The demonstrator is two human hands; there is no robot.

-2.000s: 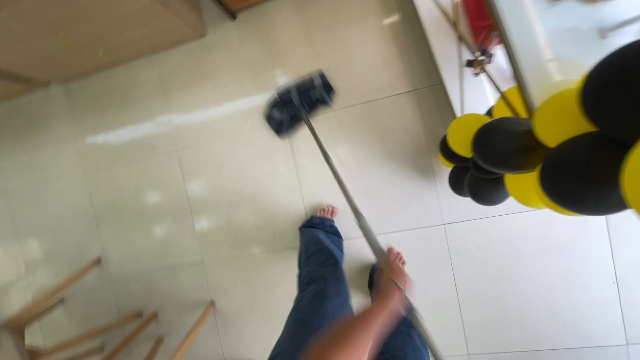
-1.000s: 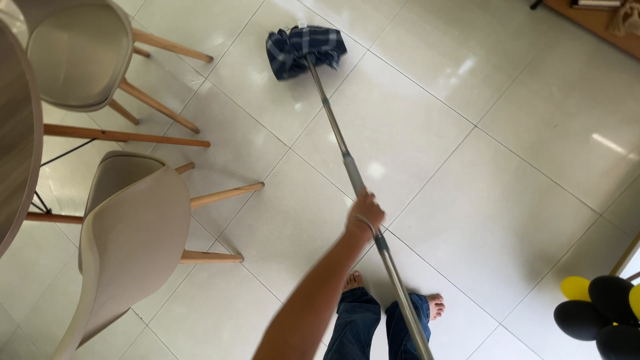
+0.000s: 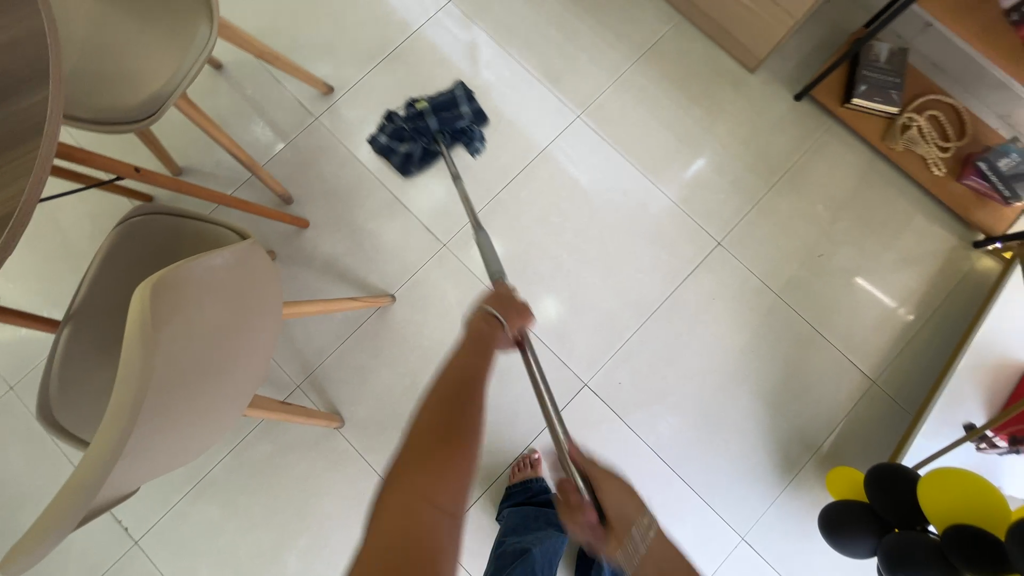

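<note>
A mop with a metal pole [image 3: 544,392] slants across the middle of the head view. Its head is wrapped in a dark blue plaid cloth [image 3: 432,126] that lies on the pale tile floor, slightly blurred. My left hand [image 3: 504,314], with a thin band at the wrist, is closed around the middle of the pole. Lower down, near the pole's top end, my right hand [image 3: 592,500] grips it, with a light bracelet on the wrist. One bare foot [image 3: 526,466] and blue jeans show beneath the pole.
Two beige chairs, the nearer one [image 3: 200,344] with wooden legs reaching over the floor, stand at a round table [image 3: 50,120] on the left. A low shelf [image 3: 848,108] with books and beads is at upper right, beside a wooden cabinet [image 3: 744,32]. Black and yellow balloons [image 3: 964,500] fill the lower right.
My right hand has come into view on the lower pole. The cloth-covered mop head has moved over the floor. The view has shifted, showing the shelf more fully.
</note>
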